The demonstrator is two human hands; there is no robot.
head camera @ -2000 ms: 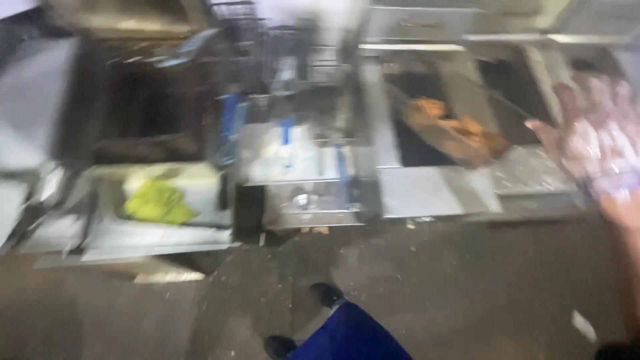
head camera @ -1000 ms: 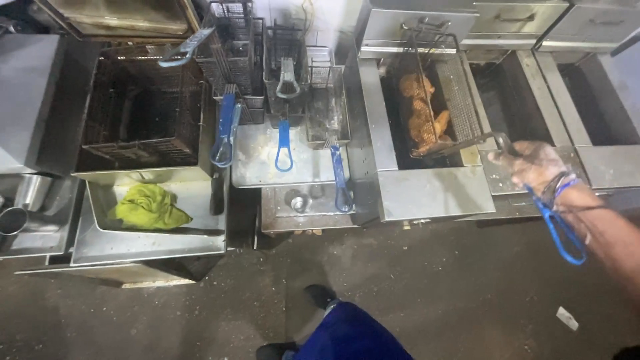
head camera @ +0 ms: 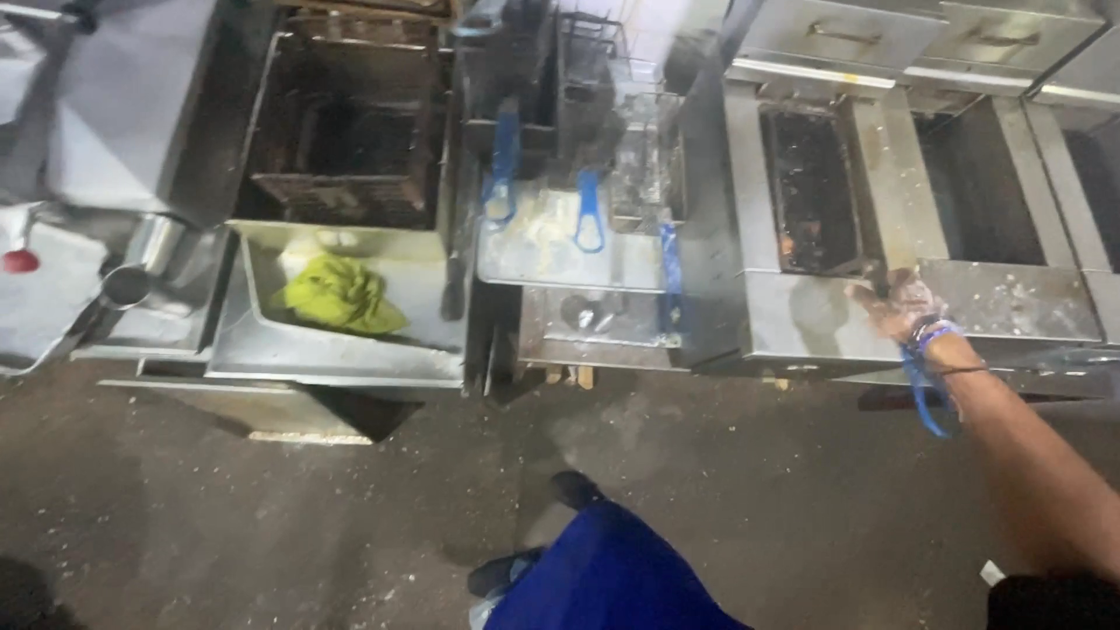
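Note:
My right hand (head camera: 906,306), in what looks like a clear thin glove, is closed on the blue-coated handle (head camera: 923,398) of a fryer basket at the right, over the steel front ledge of the fryers. The basket (head camera: 814,192) sits low in the dark oil well just beyond the hand. A small orange-brown piece of fried food (head camera: 787,245) shows at the well's near left; the rest of the food is hidden. My left hand is out of view.
Left of the fryer stand wire baskets with blue handles (head camera: 590,214) over a tray (head camera: 542,262). A yellow-green cloth (head camera: 341,293) lies in a steel pan (head camera: 420,341). Further left are a metal cup (head camera: 131,284) and a dark wire crate (head camera: 350,197). Another fryer well (head camera: 980,192) is at the right.
My right hand was open two seconds ago, then held the basket's handle. One second ago the basket with fried pieces stood higher above the well; it has since gone down into it.

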